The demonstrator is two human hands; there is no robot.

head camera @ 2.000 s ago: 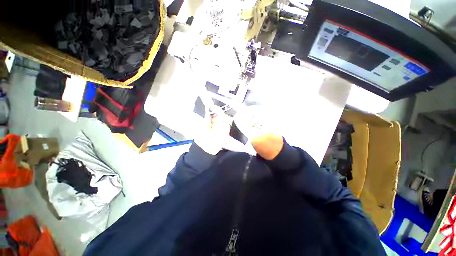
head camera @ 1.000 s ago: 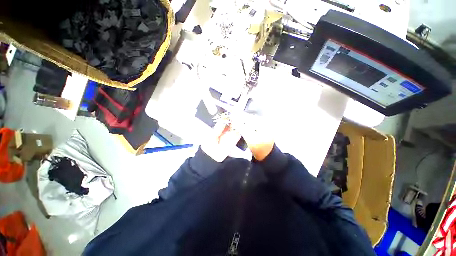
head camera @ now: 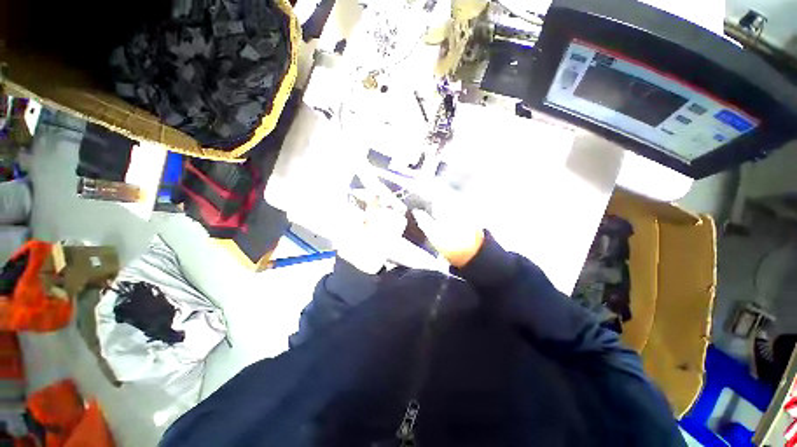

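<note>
My left hand [head camera: 370, 234] and my right hand [head camera: 451, 234] are close together in front of my chest, at the front of the white table [head camera: 516, 201]. Glare washes out both hands, so the fingers are hard to make out. A small dark fabric piece [head camera: 414, 229] shows between the hands; which hand holds it cannot be told. The sewing machine's needle area [head camera: 441, 118], small shiny metal parts, is just beyond the hands. A dark piece [head camera: 379, 160] lies on the bright machine bed left of it.
The touchscreen panel [head camera: 651, 100] overhangs the table's right side. A carton heaped with black-grey pieces [head camera: 262, 131] is at upper left. An open brown carton [head camera: 677, 288] with dark pieces is at right. A white bag [head camera: 197, 327] and orange garments [head camera: 39, 297] are on the floor at left.
The whole view has shifted slightly with my head. My hands have moved a little but stay close together at the table's front. The dark piece between them shows at a changed angle.
</note>
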